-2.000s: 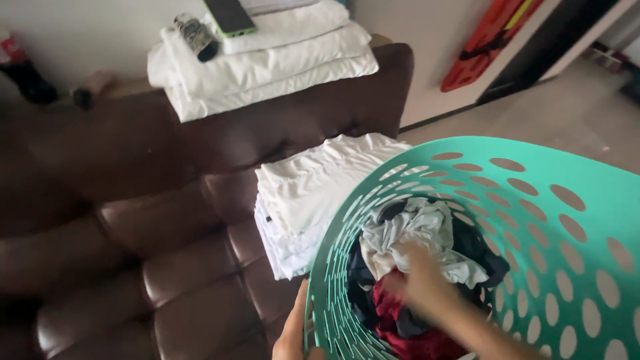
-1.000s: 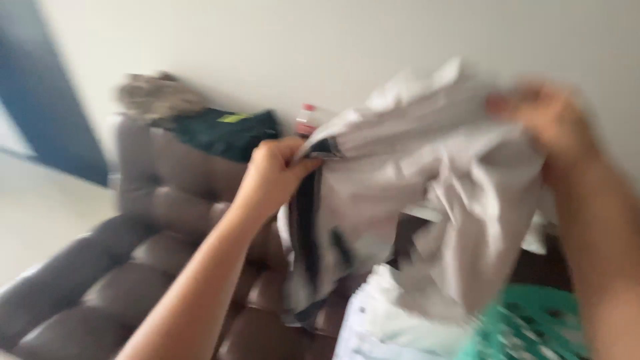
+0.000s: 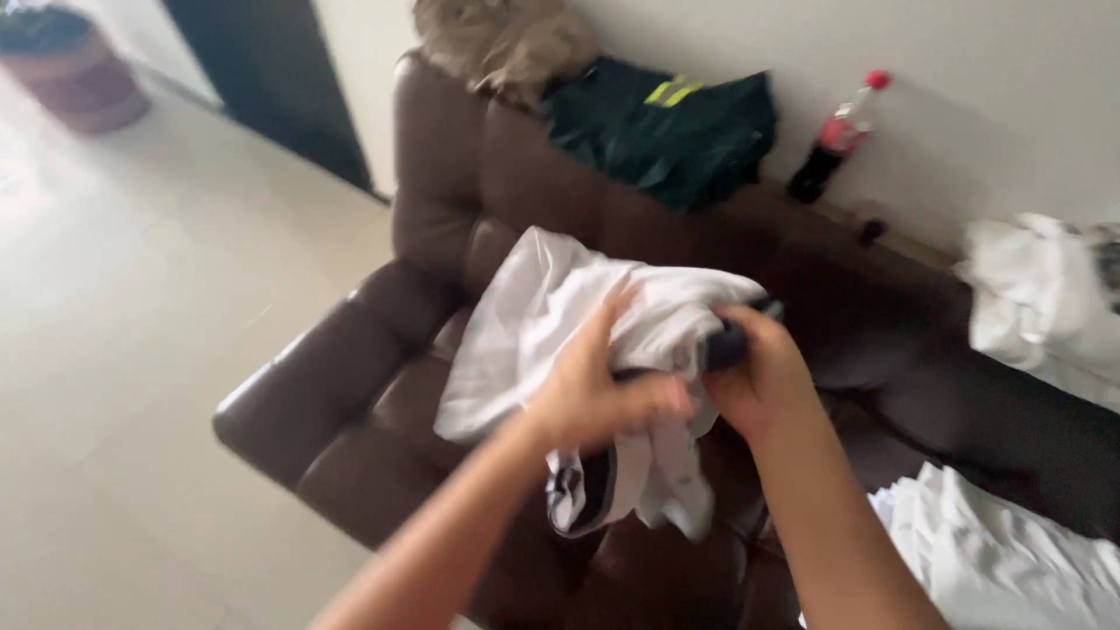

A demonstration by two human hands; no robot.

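Observation:
A white garment with dark trim (image 3: 516,341) is bunched between my hands above the seat of a brown tufted sofa (image 3: 341,394). My left hand (image 3: 604,376) lies against the near side of the cloth, its fingers and thumb spread apart; blur hides how firmly it touches. At the garment's right end, my right hand (image 3: 757,367) grips a dark, bunched part of it. Part of the cloth hangs below my hands. White folded clothes (image 3: 997,551) rest on the sofa at the lower right.
Along the sofa's back lie a brown furry item (image 3: 507,44) and a dark green garment (image 3: 665,131). A cola bottle (image 3: 836,140) stands behind it by the wall. More white cloth (image 3: 1041,297) is at the right. A large pot (image 3: 79,70) stands on the floor, upper left.
The white garment, held spread between both hands a second ago, is now bunched and lower over the sofa. Earlier, one hand was inside the green basket. The view has swung left.

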